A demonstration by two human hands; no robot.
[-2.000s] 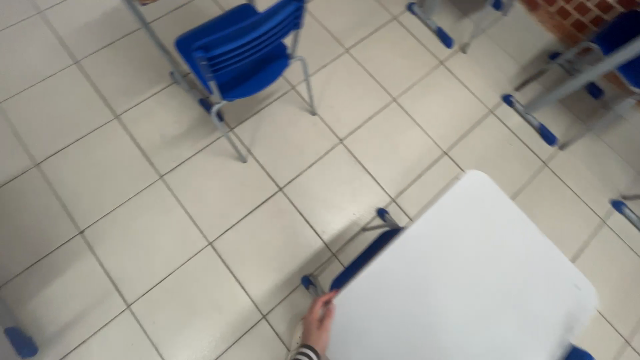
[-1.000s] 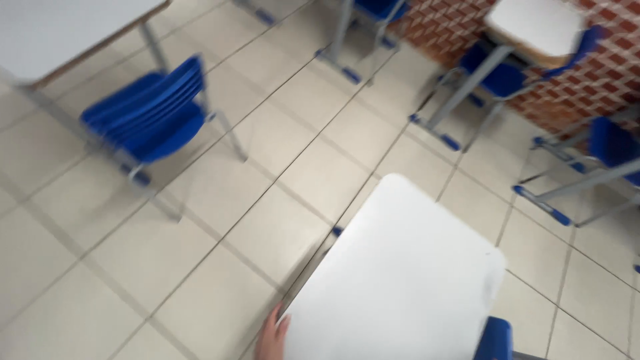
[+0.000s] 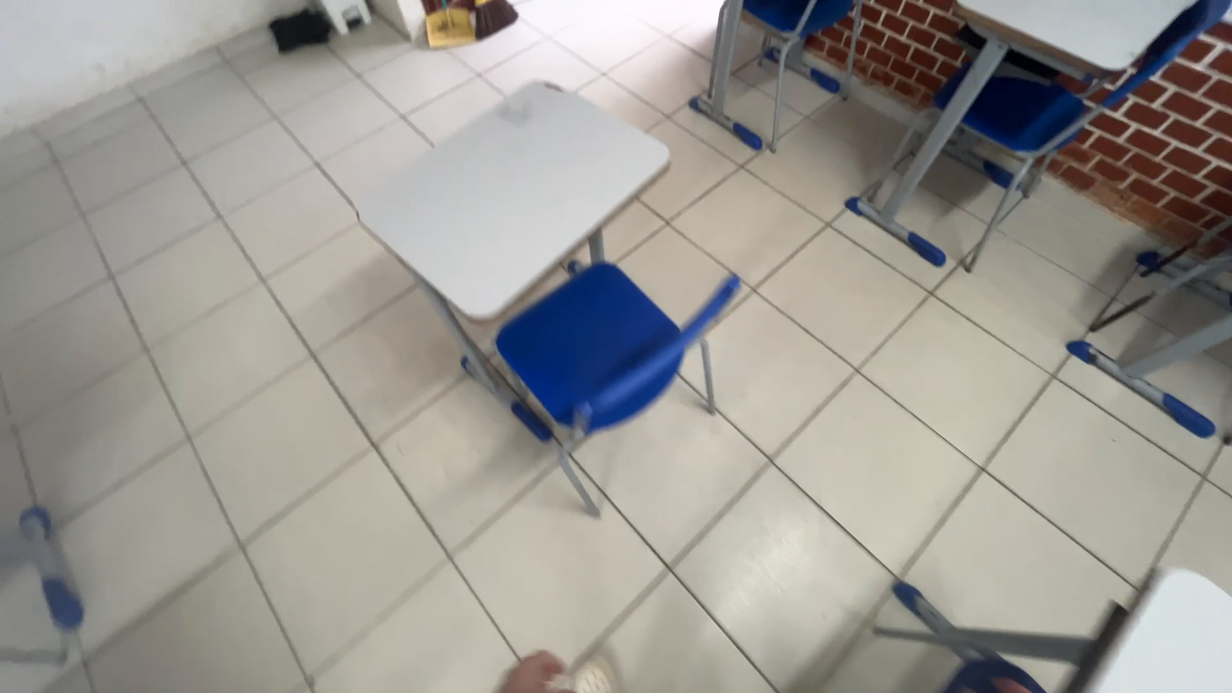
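Observation:
At the bottom edge, left of centre, my left hand (image 3: 534, 672) is blurred and cut off, beside a light-coloured shoe tip (image 3: 593, 676); whether it holds anything is unclear. Above it stand a blue plastic chair (image 3: 597, 337) with grey metal legs and a white-topped school desk (image 3: 510, 192), the seat partly against the desk's near side. Part of another white desk top (image 3: 1179, 640) shows at the lower right. A small skin-toned patch beside that desk is too cut off to identify, and my right hand cannot be made out.
More school desks (image 3: 1078, 29) and blue chairs (image 3: 1015, 111) stand along the red brick-patterned wall (image 3: 1155, 115). A yellow dustpan (image 3: 449, 27), a broom head (image 3: 495, 16) and a black item (image 3: 299, 31) are at the top. Desk feet (image 3: 58, 587) show at left.
The view has swung far across the room. My left hand, earlier at the edge of a white desk top, now shows at the bottom edge away from any desk top.

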